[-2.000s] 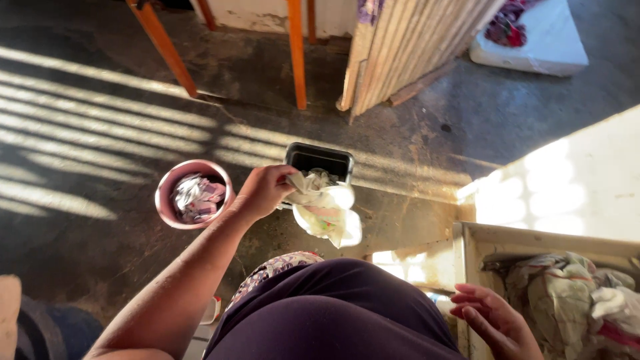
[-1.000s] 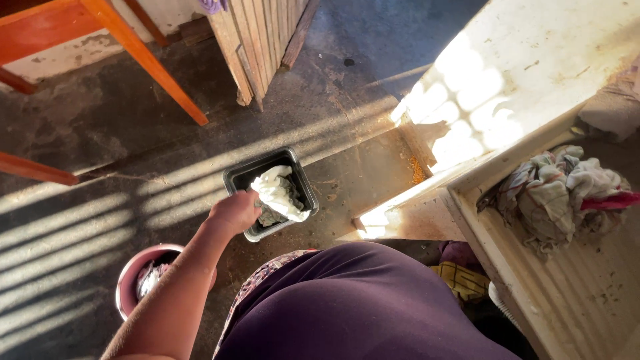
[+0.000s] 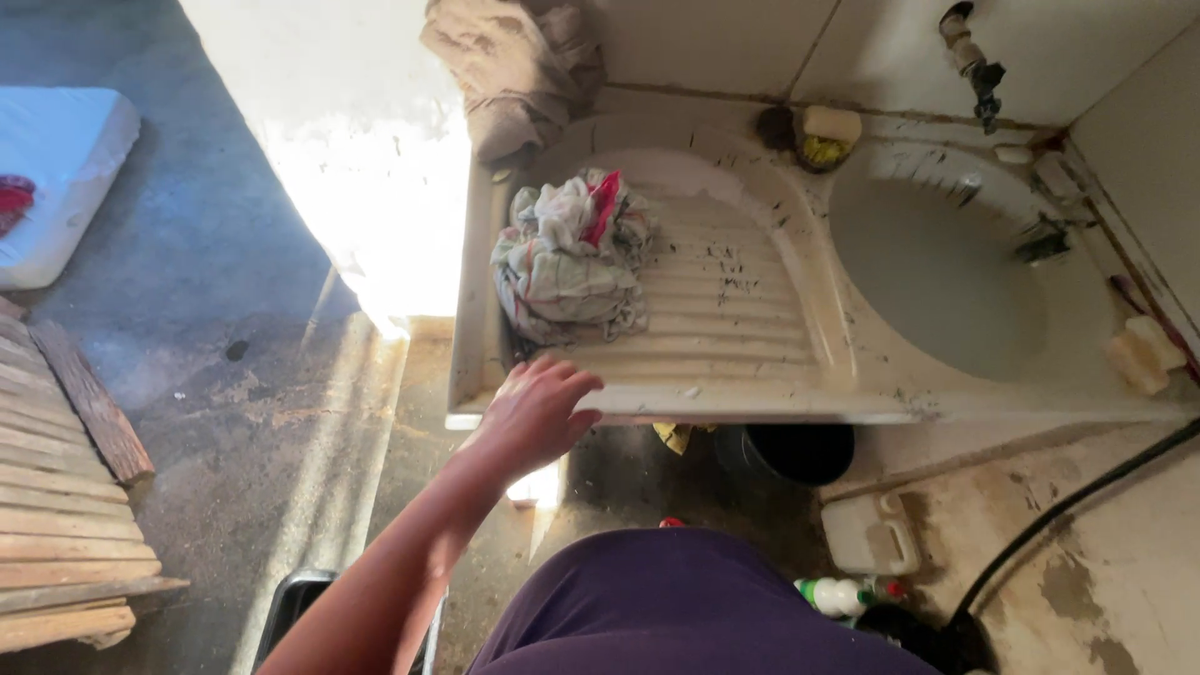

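Note:
My left hand [image 3: 544, 408] is over the front edge of the laundry sink [image 3: 712, 403], palm down, with fingers spread and nothing in them. Just beyond its fingertips a bundle of light, damp-looking cloths [image 3: 572, 272] with a red piece lies at the left end of the ribbed washboard. A beige cloth [image 3: 516, 70] hangs over the sink's back left corner. To the right, the round basin [image 3: 937, 272] holds cloudy water. Partly behind my left forearm, at the bottom, is a black plastic tub [image 3: 300, 591] on the floor. My right hand is out of view.
A tap [image 3: 980, 80] juts from the wall above the basin. Soap [image 3: 832, 125] and a yellow scrubber [image 3: 825, 152] sit on the sink's back ledge. Below stand a black bucket [image 3: 802, 450], a white jug [image 3: 870, 534] and a dark hose [image 3: 1069, 511]. Wooden slats [image 3: 70, 506] are at left.
The view has swung right to the sink. My left hand held a light cloth at the black tub earlier; it has let go and is now at the sink's edge. My right hand has left view.

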